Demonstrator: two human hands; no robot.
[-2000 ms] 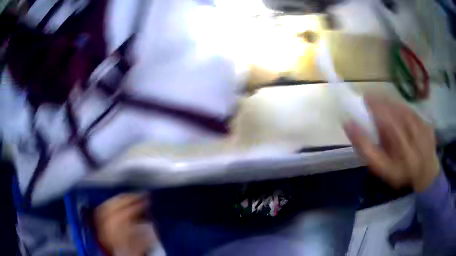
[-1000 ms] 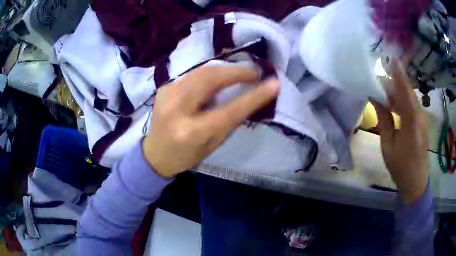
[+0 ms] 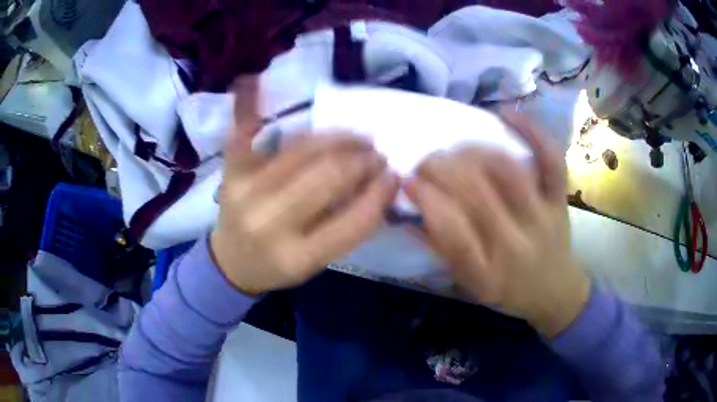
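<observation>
A small pale piece [image 3: 417,126] with a rounded edge is held up in front of me, bright and slightly blurred. My left hand [image 3: 303,204] and my right hand [image 3: 491,220] meet at its lower edge, fingertips close together and pinching it. A bit of dark cloth shows just below the fingertips. The pale garment body [image 3: 149,102] with dark maroon strips lies on the table behind and left of my hands. The maroon cloth [image 3: 228,39] lies behind it. My hands hide part of the garment under them.
The sewing machine head [image 3: 652,94] with pink-magenta fluffy cloth [image 3: 621,27] is at the upper right, its lamp lit. Green and red scissors [image 3: 690,235] lie at the right. A blue basket [image 3: 75,224] and pale pieces with dark strips [image 3: 71,330] are at the lower left.
My right hand has moved left from beside the machine, bringing the small pale piece to my left hand. Both hands now hold it together over the garment.
</observation>
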